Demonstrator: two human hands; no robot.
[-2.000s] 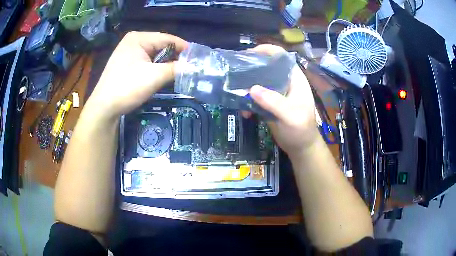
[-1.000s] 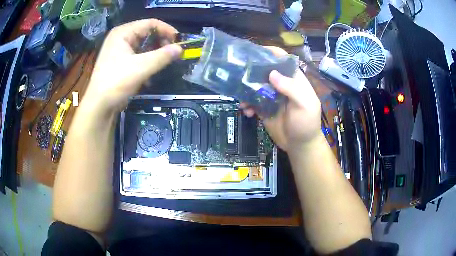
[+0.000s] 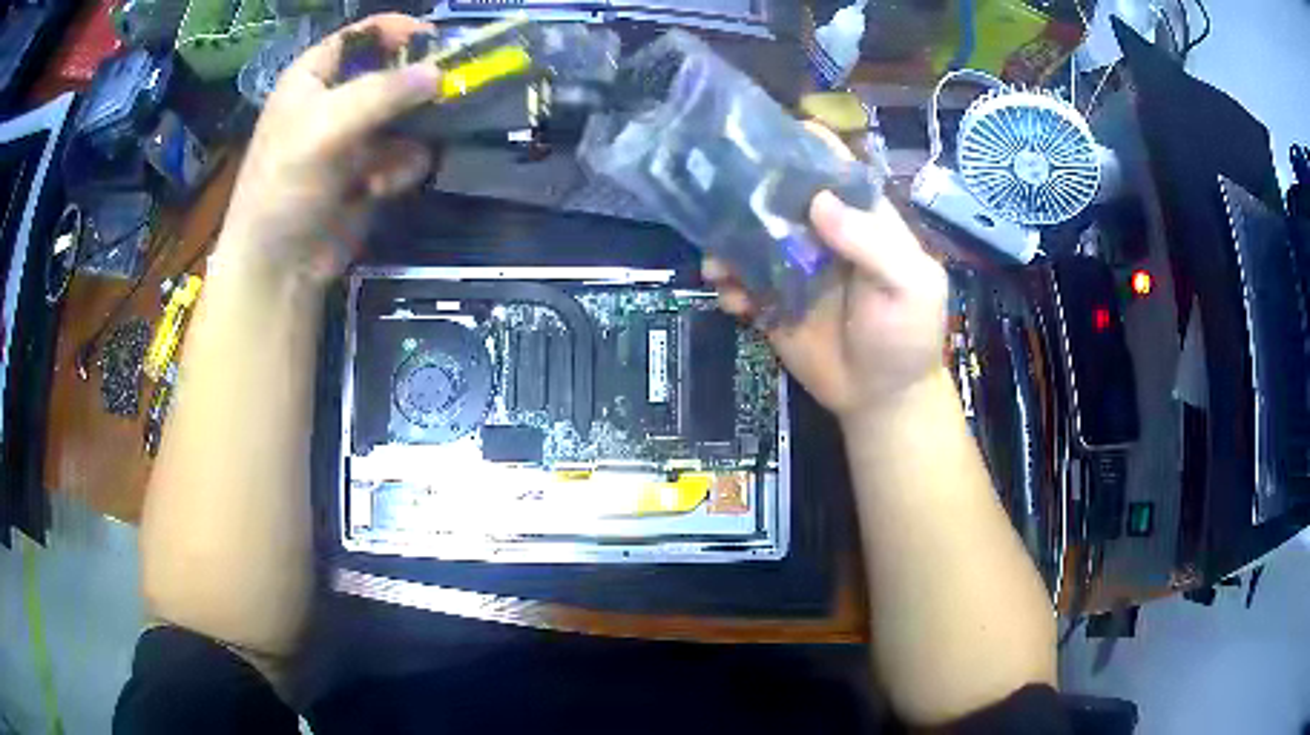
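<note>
My left hand [image 3: 338,137] is at the upper left and holds a bunch of thin dark modules [image 3: 489,89], one with a bright yellow face. They are blurred, so I cannot tell their exact kind. My right hand [image 3: 876,287] holds a crinkled clear-grey antistatic bag [image 3: 740,144], its mouth towards my left hand. A blue-purple patch shows on the bag by my thumb. Both hands are above the opened laptop base [image 3: 568,551]. The base shows a black cooling fan [image 3: 428,385], a bent dark heatsink pipe [image 3: 585,359] and a white-labelled strip [image 3: 658,365] on the green board.
The laptop lies on a black mat on a brown wooden bench [image 3: 86,445]. A white desk fan [image 3: 1027,155] stands at the upper right, beside a dark box with red lights [image 3: 1121,345]. A yellow-handled tool [image 3: 173,328] lies at the left. A white bottle [image 3: 838,40] is at the back.
My left hand has moved up and left with the modules, which are now out of the bag. My right hand has shifted slightly right, with the bag tilted more steeply.
</note>
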